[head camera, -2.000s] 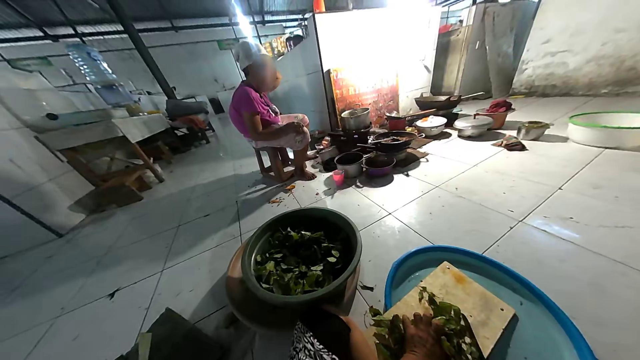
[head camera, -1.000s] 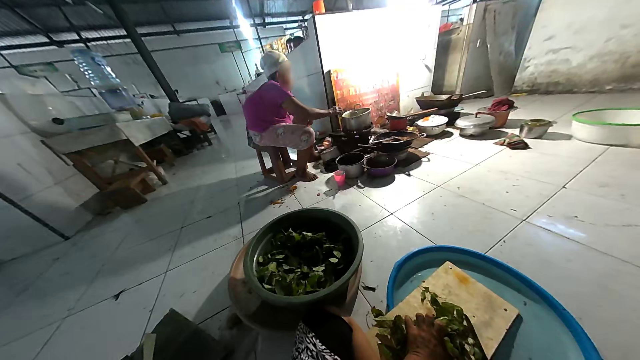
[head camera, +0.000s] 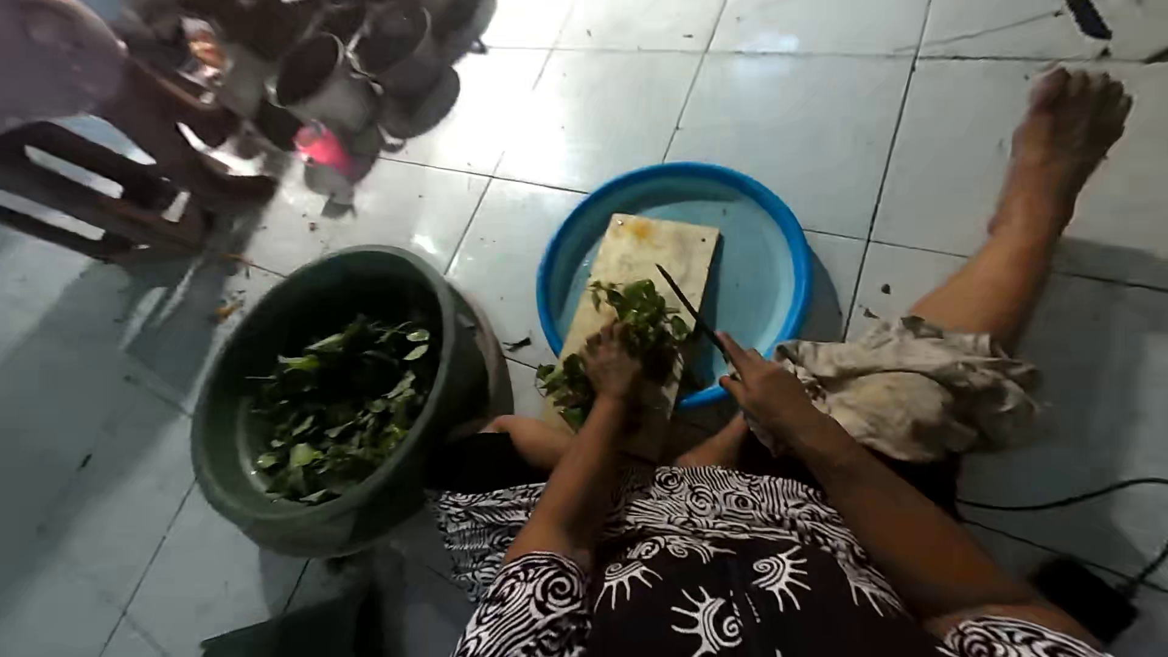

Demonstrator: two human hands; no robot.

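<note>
My left hand [head camera: 613, 365] presses on a bunch of green leaves [head camera: 646, 315] lying on a worn wooden cutting board [head camera: 652, 248]. The board rests tilted across a round blue basin [head camera: 805, 274]. In my right hand [head camera: 762, 388] is a knife [head camera: 689, 304], its dark blade pointing up and left, just right of the leaves. More leaves lie at the board's lower left edge. To the left stands a deep green tub [head camera: 205, 429] with many loose leaves [head camera: 342, 411] inside. My left fingertips are partly lost among the leaves.
A crumpled beige cloth [head camera: 903, 392] lies over my right leg, whose bare foot [head camera: 1072, 119] rests on the tiles. At upper left, another person sits on a stool [head camera: 100, 182] beside several pots [head camera: 328, 82] and a pink cup [head camera: 322, 149]. Black cables [head camera: 1058, 504] run at the right.
The view has swung down to my lap and the basin. My right hand and the knife now show; neither earlier frame had them. My left hand is still on the leaves.
</note>
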